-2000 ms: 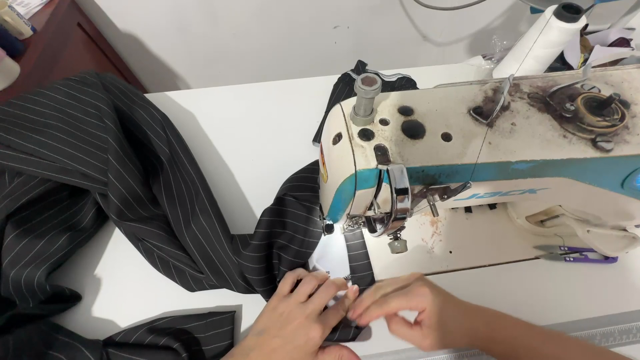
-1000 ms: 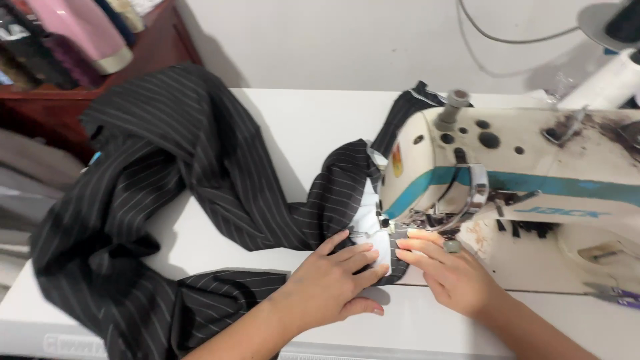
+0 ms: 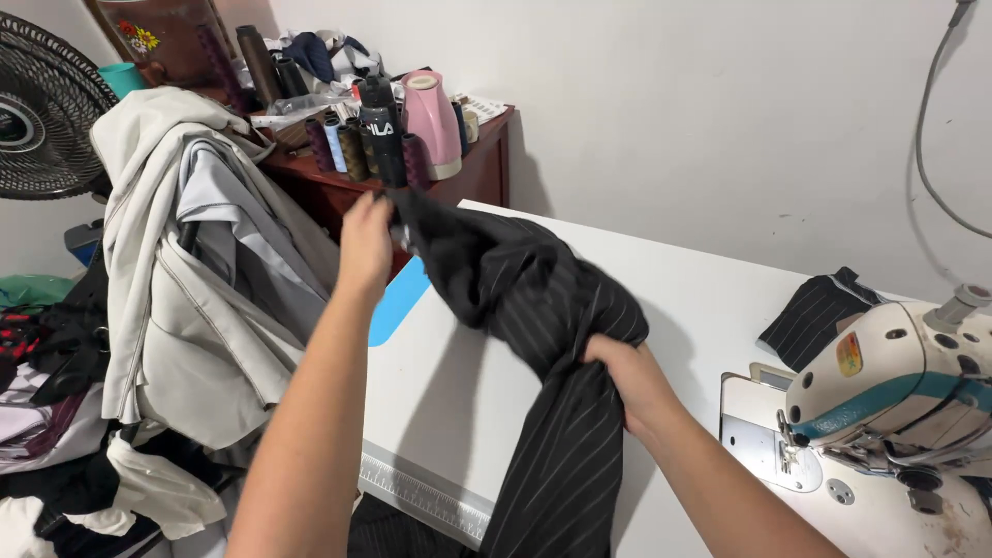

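Black pinstriped fabric (image 3: pixel 542 302) is held up over the white table, its lower part hanging across the front edge. My left hand (image 3: pixel 367 225), blurred, grips its far left end near the table's back left corner. My right hand (image 3: pixel 626 372) is closed around the bunched middle of the cloth. To the right stands the sewing machine (image 3: pixel 883 387), its lit needle area and metal plate (image 3: pixel 767 453) uncovered by cloth. Another pinstriped piece (image 3: pixel 818 314) lies behind the machine head.
A dark red cabinet (image 3: pixel 496 151) holds thread cones, a black bottle (image 3: pixel 381 132) and a pink thermos (image 3: pixel 431 128). Light garments (image 3: pixel 194 310) hang at the left beside a fan (image 3: pixel 39 108). A ruler strip (image 3: pixel 426 492) runs along the table's front edge.
The large pinstriped fabric has left the needle area and is lifted to the left in both hands. The view has swung left.
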